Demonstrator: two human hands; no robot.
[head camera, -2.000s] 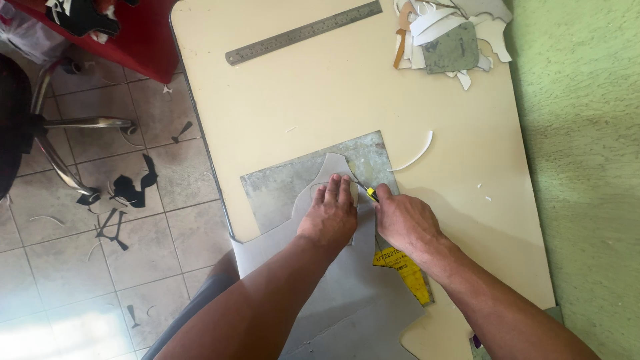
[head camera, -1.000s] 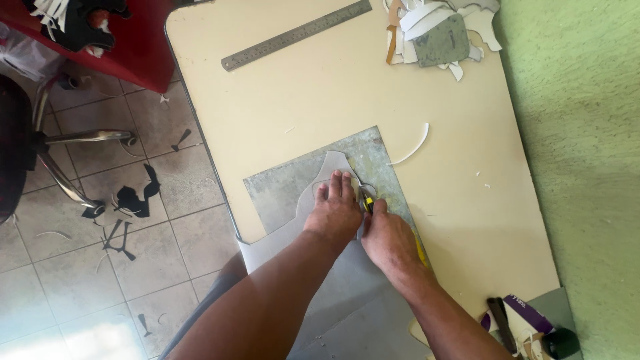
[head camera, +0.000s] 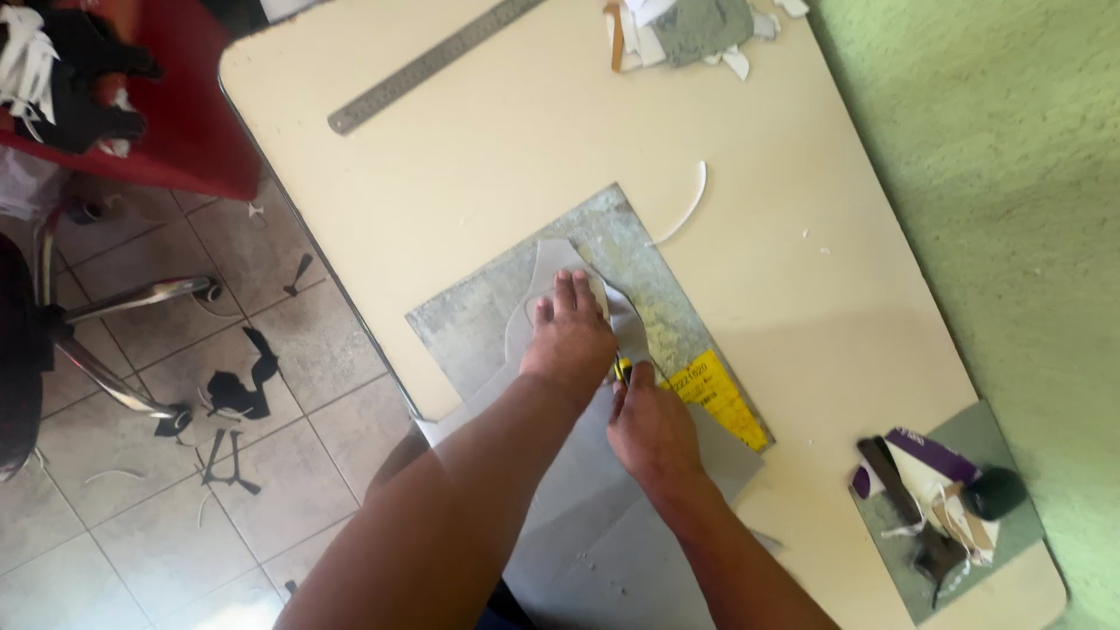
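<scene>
My left hand (head camera: 570, 337) lies flat with its fingers together on a light grey pattern piece (head camera: 556, 259), over a grey sheet (head camera: 612, 525). Close on its right, my right hand (head camera: 652, 420) grips a yellow and black craft knife (head camera: 623, 369); its blade is hardly visible beside the left hand. A cut strip of the sheet (head camera: 632, 325) curls up ahead of the knife, along the piece's right edge. Below the sheet lies a worn metal plate (head camera: 472, 306). A yellow label with printing (head camera: 713, 398) sits at the plate's right side.
A steel ruler (head camera: 429, 70) and a pile of offcuts (head camera: 691, 31) lie at the table's far side. A thin white strip (head camera: 696, 206) curves beyond the plate. At right, a grey board (head camera: 927, 569) bears tools and a dark round object. A wheeled chair (head camera: 122, 302) stands left.
My right hand has moved toward me along the pattern piece with the knife, and a curled strip now shows on its right. My left hand stays on the piece. The view has shifted.
</scene>
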